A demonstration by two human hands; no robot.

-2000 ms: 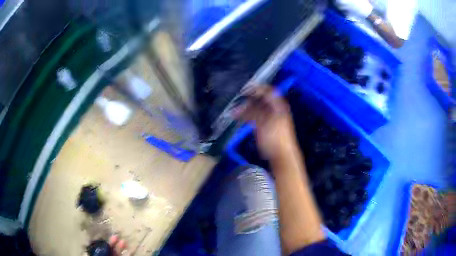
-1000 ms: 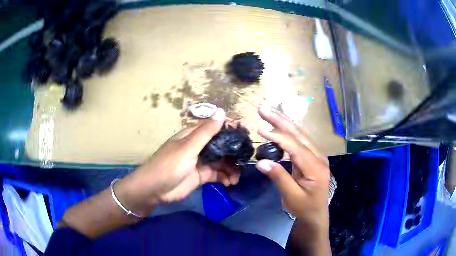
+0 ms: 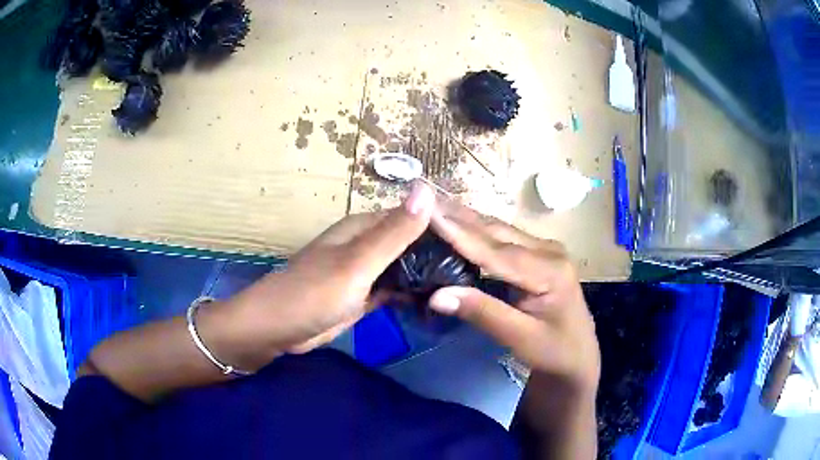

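Observation:
My left hand (image 3: 337,278) and my right hand (image 3: 526,292) close around a shiny black round part (image 3: 436,272) at the mat's near edge. Fingers hide much of it; I cannot tell whether it is one part or two fitted together. A black spiky tyre (image 3: 486,99) lies alone on the cardboard mat (image 3: 225,171). A small white oval dish (image 3: 397,166) lies on the brown-stained patch, with a thin stick (image 3: 475,157) to its right. A squat white glue bottle (image 3: 559,190) with a teal tip lies to the right.
A pile of black spiky tyres (image 3: 148,36) sits at the far left. A slim white bottle (image 3: 620,76) and blue utility knife (image 3: 622,193) lie beside the clear panel (image 3: 719,117). Blue crates (image 3: 692,359) stand below at right, and another blue crate (image 3: 99,310) at left.
My hands have closed together around the black part. The smooth round part that was separate near my right fingers is no longer seen apart. The camera view has shifted slightly.

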